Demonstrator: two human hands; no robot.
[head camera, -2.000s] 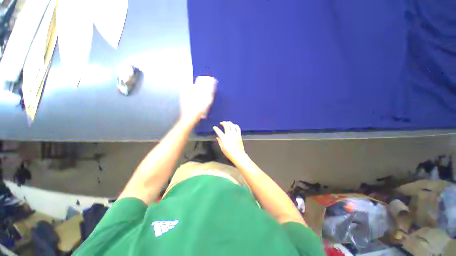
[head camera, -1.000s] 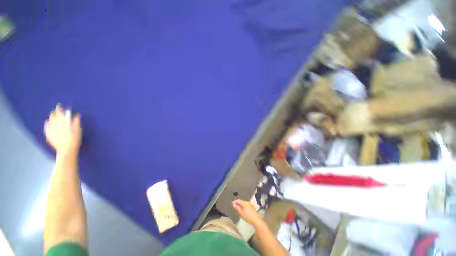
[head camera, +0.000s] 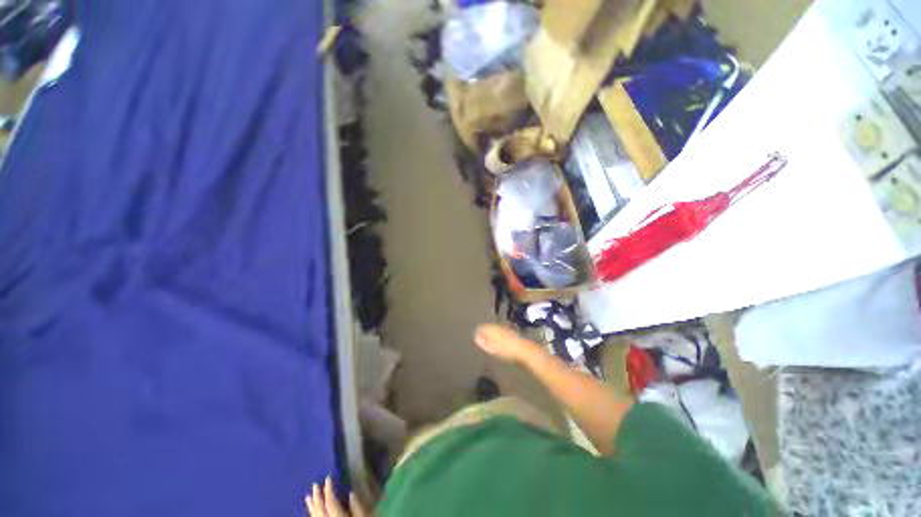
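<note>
The blue fabric ply (head camera: 172, 333) covers the table at the left of the head view. It lies fairly smooth near me and has long loose folds further away. My left hand (head camera: 333, 501) is at the bottom edge of the picture, cut off by it, with its fingers apart at the fabric's edge along the table rim. My right hand (head camera: 497, 341) is over the aisle, away from the fabric. It is slightly blurred, and nothing shows in it.
The table's metal edge (head camera: 337, 232) runs along the fabric. Dark scraps litter the aisle floor (head camera: 429, 222). A box with clear plastic bags (head camera: 540, 227) and brown cardboard (head camera: 571, 66) stand beyond it. A red item (head camera: 661, 237) lies on a white surface (head camera: 778, 242) at the right.
The view has swung right along the table and aisle. The pale block has left the picture. My left hand has gone from the fabric's end to the table's near edge.
</note>
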